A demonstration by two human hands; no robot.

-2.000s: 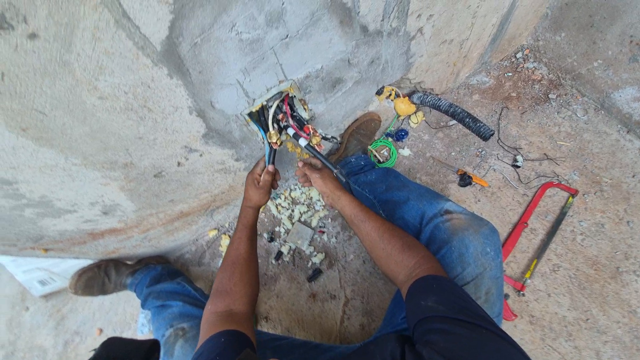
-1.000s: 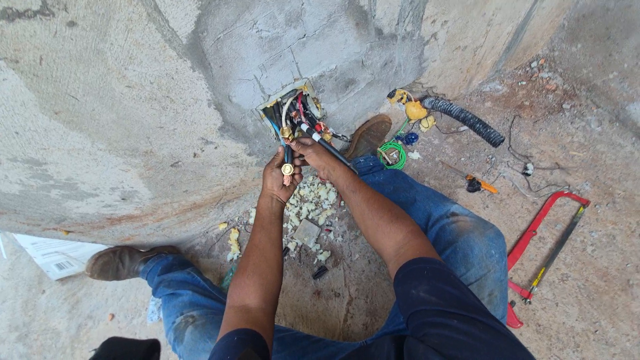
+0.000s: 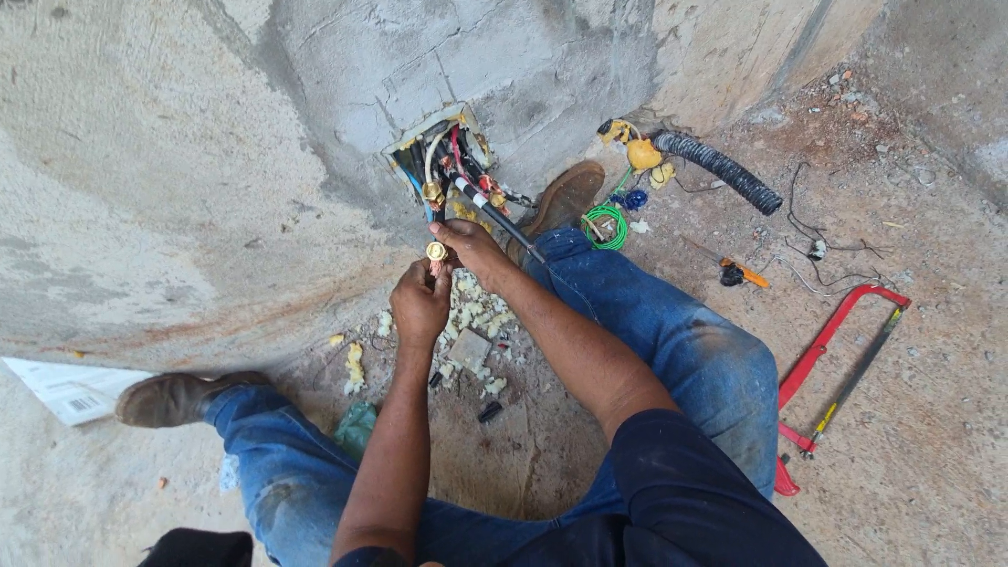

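My left hand (image 3: 423, 302) grips stranded copper wire ends (image 3: 435, 268) just below a brass split-bolt connector (image 3: 436, 251). My right hand (image 3: 472, 246) closes around the black cable (image 3: 440, 213) right above that connector. A second brass connector (image 3: 432, 191) with bare copper sits higher, at the mouth of a square wall box (image 3: 441, 134) packed with black, white, red and blue cables. Another connector with red insulation (image 3: 494, 197) is at its right. A thick black cable with white bands (image 3: 504, 218) slants down from the box, passing behind my right wrist.
Foam crumbs (image 3: 472, 311) and a flat square piece (image 3: 470, 350) lie below my hands. To the right are a coil of green wire (image 3: 606, 228), corrugated conduit (image 3: 720, 169), an orange-handled tool (image 3: 744, 273) and a red hacksaw (image 3: 815, 346). White printed packaging (image 3: 71, 390) lies at left.
Two seconds ago my hands were apart, each on a cable. Now they are together at the brass connector, my right hand having left the white-banded cable. One second ago they were in much the same place.
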